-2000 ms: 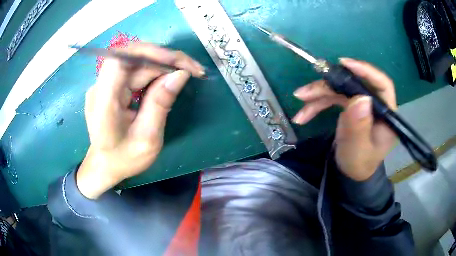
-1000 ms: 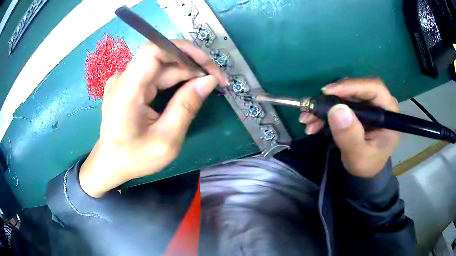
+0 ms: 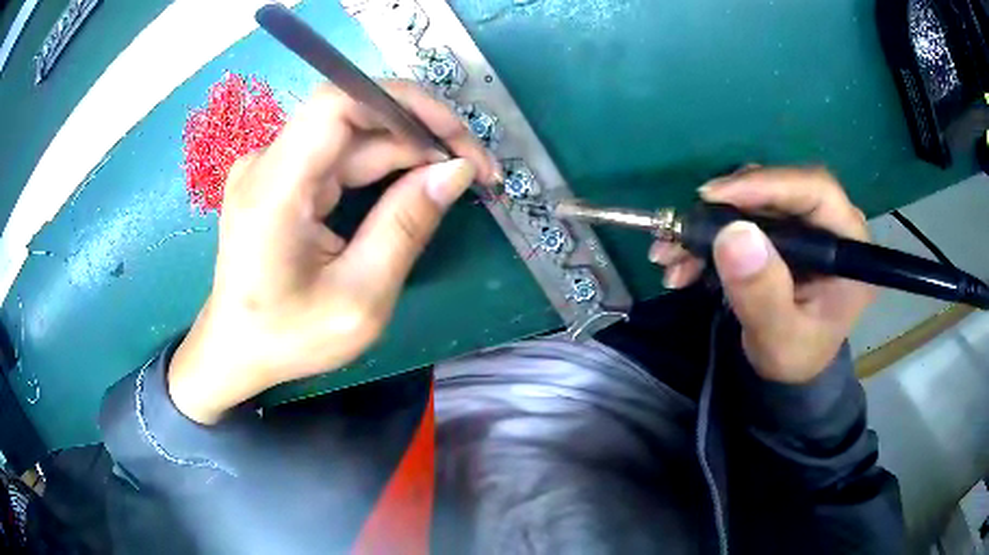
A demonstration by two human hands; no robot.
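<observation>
The grey metal soldering jig (image 3: 537,141) lies slanting on the green mat, with several small round components in its zigzag recesses. My left hand (image 3: 315,233) holds dark tweezers (image 3: 352,85); their tips are low at the jig's left edge, beside a round component (image 3: 518,182). A short red wire shows near the tips. My right hand (image 3: 783,260) holds the soldering iron (image 3: 830,252) nearly level. Its silver barrel points left and its tip is over the jig, between two components. Whether the tip touches is too small to tell.
A heap of red wires (image 3: 226,136) lies on the green mat (image 3: 716,65) left of the jig. A black iron stand (image 3: 906,81) is at the upper right. A white strip (image 3: 108,103) crosses the mat at the left, with a ribbed bar (image 3: 65,38) beyond it.
Since the earliest frame, my left hand has brought the tweezers right to the jig, and my right hand has swung the iron's tip down and left onto it. The jig has shifted slightly left.
</observation>
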